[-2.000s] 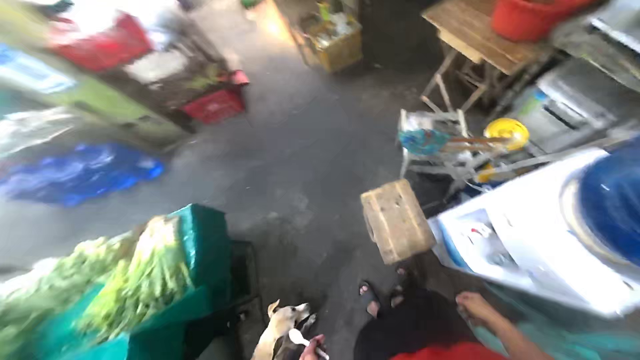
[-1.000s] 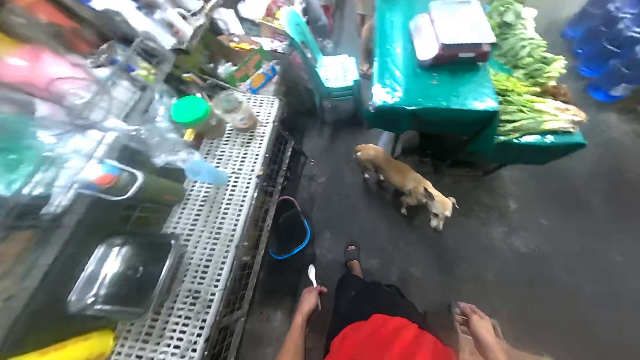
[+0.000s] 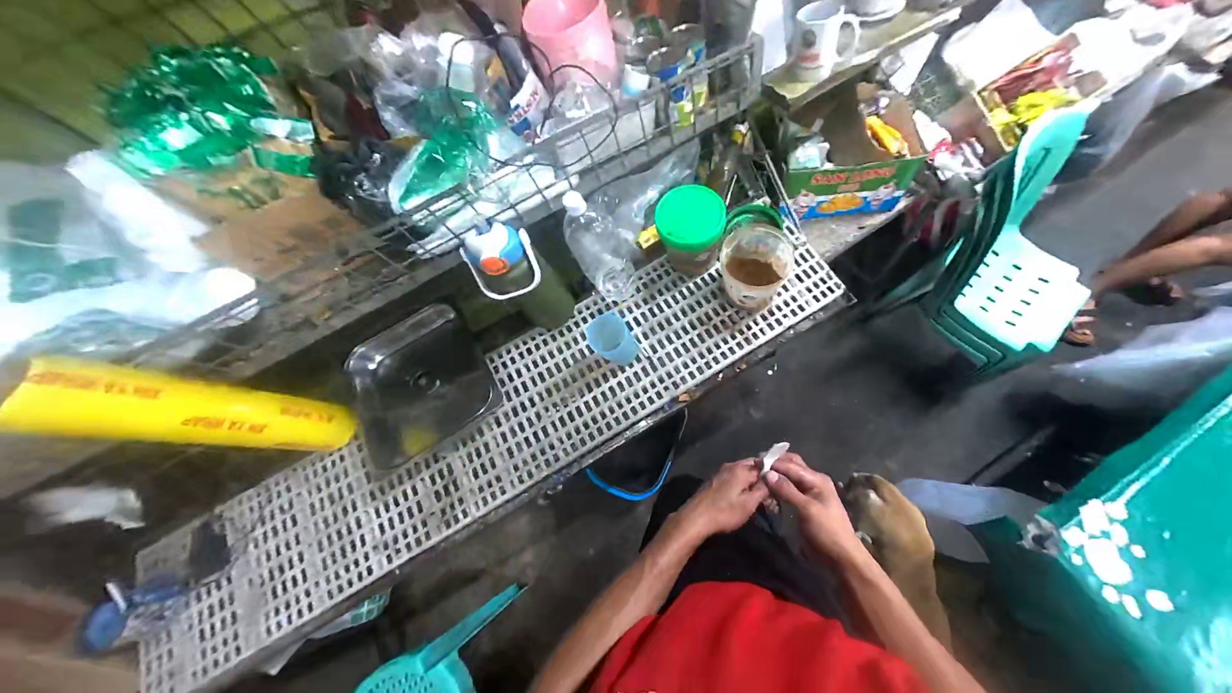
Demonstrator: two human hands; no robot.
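Both my hands meet in front of my red shirt, at a small white plastic utensil (image 3: 773, 455), likely a spoon, whose pale end sticks up between them. My left hand (image 3: 733, 496) has its fingers curled at the utensil's left side. My right hand (image 3: 807, 496) pinches it from the right with thumb and finger. The lower part of the utensil is hidden by my fingers. Ahead of my hands stands a white slatted plastic rack (image 3: 539, 404), holding a blue cup (image 3: 612, 338), a clear plastic bottle (image 3: 599, 245), a green-lidded jar (image 3: 690, 219) and an open jar with brown contents (image 3: 754, 269).
A tan dog (image 3: 900, 549) is close by my right arm. Stacked green plastic chairs (image 3: 1025, 279) stand at the right, near another person's legs (image 3: 1169, 245). A green-covered table (image 3: 1155, 520) fills the lower right. On the left lie a dark clear-lidded container (image 3: 419, 380) and a yellow roll (image 3: 178, 406).
My hands have come together at the white utensil; one second ago they were apart, with the utensil in my left hand. The view has swung toward the rack.
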